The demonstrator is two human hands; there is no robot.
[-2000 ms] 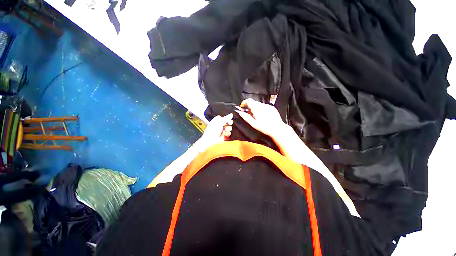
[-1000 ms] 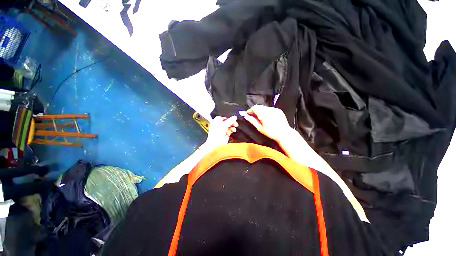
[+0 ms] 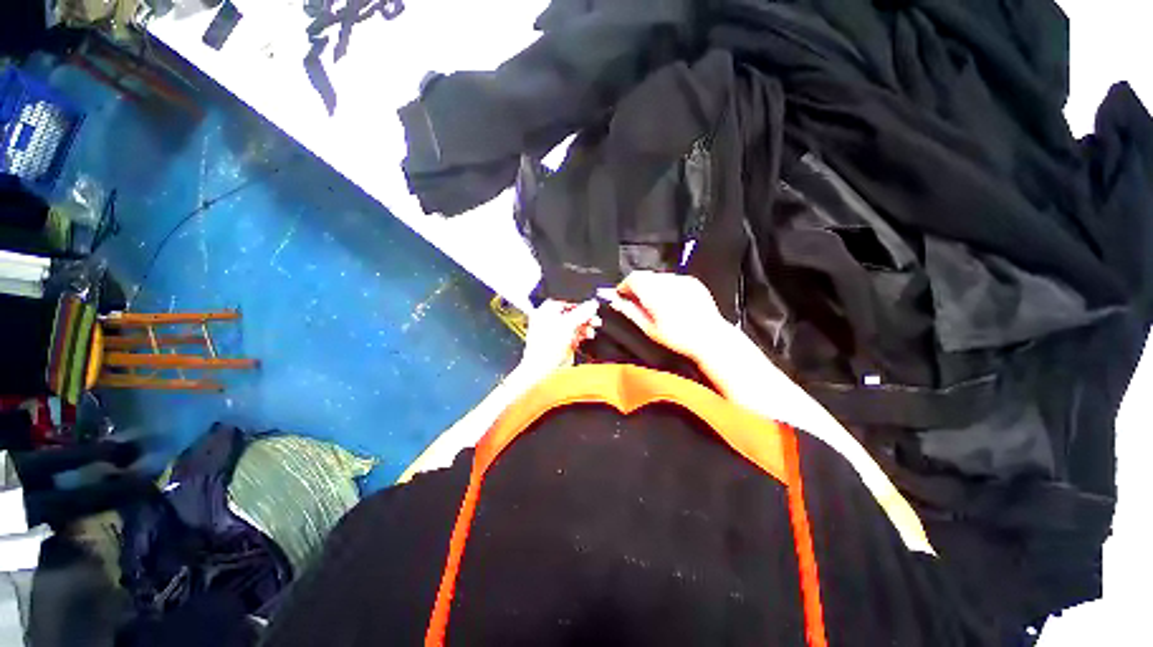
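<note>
A large crumpled black garment point(image 3: 835, 190) lies on the white table point(image 3: 379, 139), with greyer, slightly shiny patches and a tiny white label point(image 3: 870, 379). My left hand point(image 3: 559, 331) and my right hand point(image 3: 658, 306) are close together at its near edge, in front of my chest. Both hands pinch the black cloth between their fingertips. The hands look overexposed, so finger detail is faint. I cannot tell whether a small tool is at the fingertips.
Thin dark strips point(image 3: 324, 76) lie near the table's left edge. On the blue floor point(image 3: 291, 272) are an orange wooden stool point(image 3: 171, 351), a blue crate point(image 3: 38, 126), a pale green sack point(image 3: 297, 487) and dark navy heaps point(image 3: 202, 544).
My right hand's fingertips have drawn slightly closer to my left hand's at the cloth edge. The view has shifted, so the stool and floor appear further right than in the earliest frame.
</note>
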